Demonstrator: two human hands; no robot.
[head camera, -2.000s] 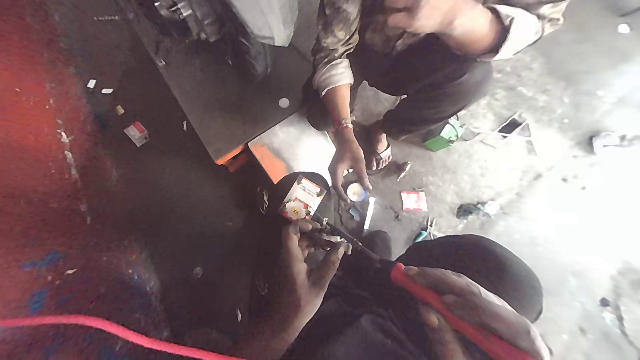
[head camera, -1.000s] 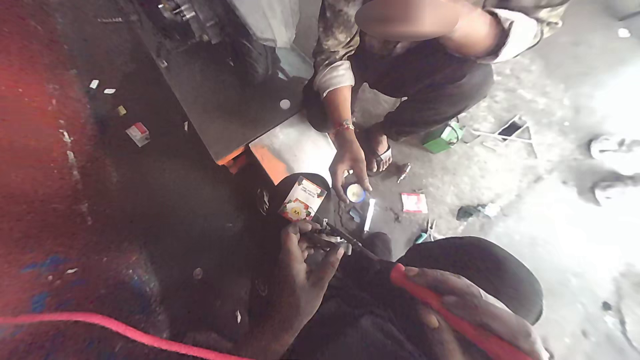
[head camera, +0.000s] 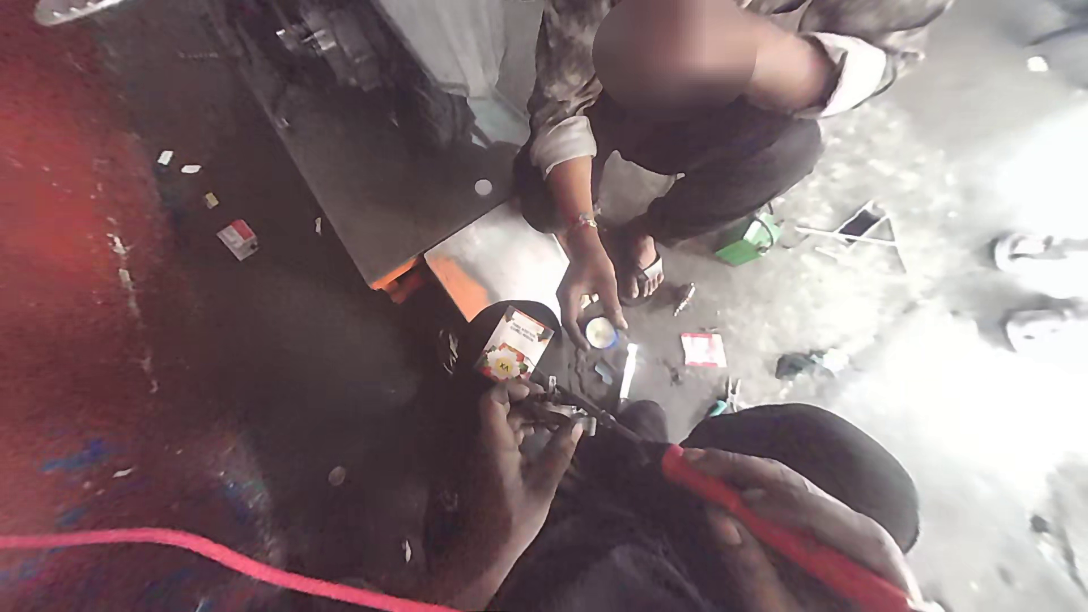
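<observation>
My left hand (head camera: 518, 476) pinches a small metal part (head camera: 561, 415) between its thumb and fingers, low in the middle of the view; the part's exact kind is unclear. My right hand (head camera: 790, 510) is closed around the red handle of a long thin tool (head camera: 765, 527), possibly a soldering iron. Its dark shaft points up and left, and its tip is at or close to the metal part; contact cannot be told. Just above my left fingers lies a small printed card or packet (head camera: 516, 344) with a flower on it. Past it, a co-worker's hand (head camera: 591, 285) is at a small round tin (head camera: 600, 332).
A crouching person (head camera: 697, 153) is opposite me. A dark board (head camera: 382, 187) with an orange edge stands at the upper left. On the floor are a green box (head camera: 748, 240), a red-white packet (head camera: 703, 349) and pliers (head camera: 725, 399). A pink cord (head camera: 255, 571) crosses the lower left.
</observation>
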